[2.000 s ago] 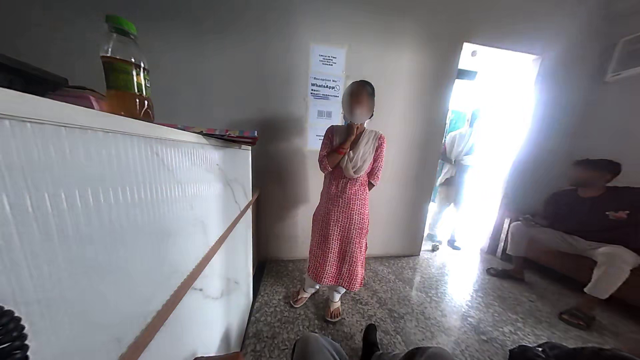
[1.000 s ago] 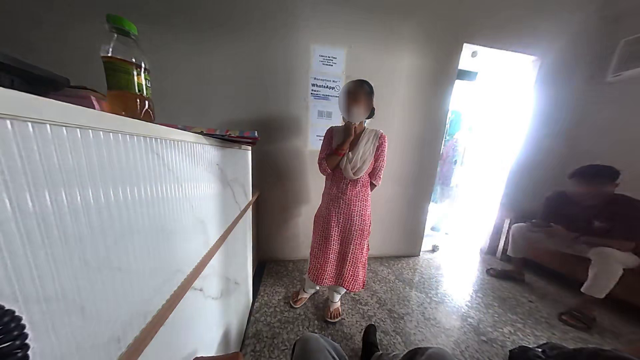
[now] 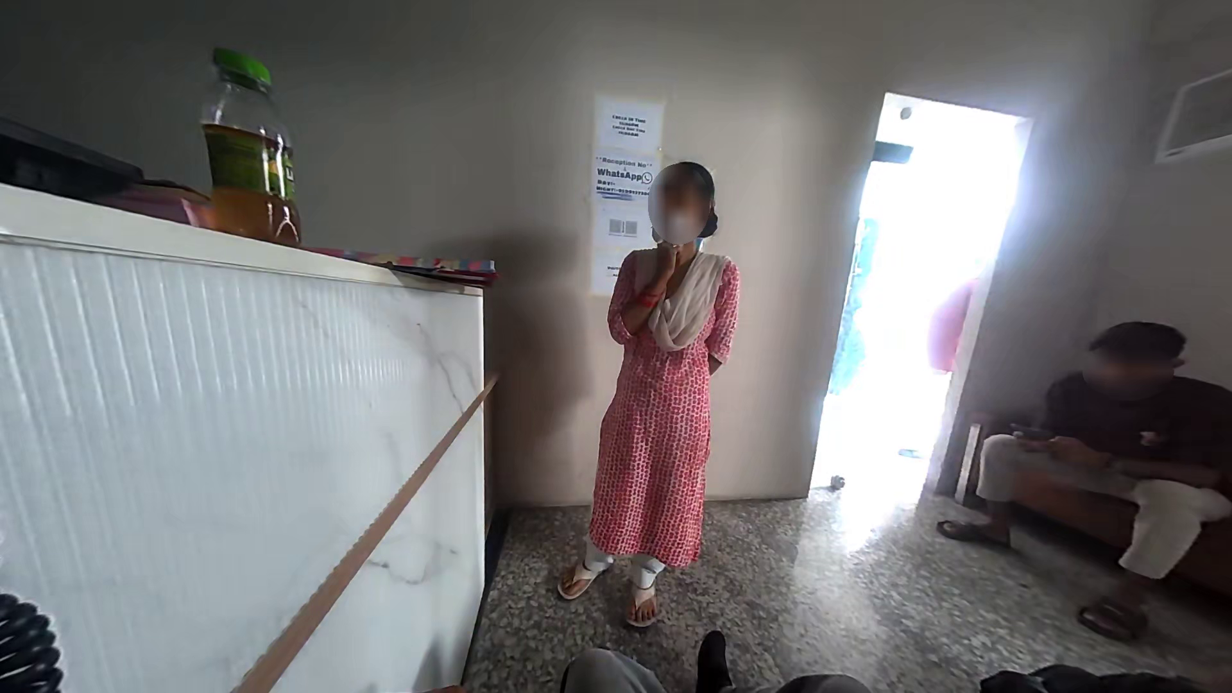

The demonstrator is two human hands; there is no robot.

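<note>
Neither my left hand nor my right hand can be made out. Along the bottom edge show my knee in grey trousers (image 3: 608,672) and a dark shoe (image 3: 713,662). A plastic bottle with a green cap (image 3: 252,178), partly full of amber liquid, stands on a white counter (image 3: 385,284) at the left. Beside it lie a flat item with a patterned cover (image 3: 433,267) and a dark device (image 3: 58,159). A black coiled cord (image 3: 27,643) hangs at the lower left corner.
A person in a red patterned tunic (image 3: 654,433) stands by the wall, one hand near the chin. Printed sheets (image 3: 626,207) hang behind. Right of a bright doorway (image 3: 905,318), another person (image 3: 1136,423) sits on a brown seat (image 3: 1059,505) with a dark object in hand.
The figure in the doorway two seconds ago has gone from sight, and a pink shape now shows at its right side. The standing person has barely moved.
</note>
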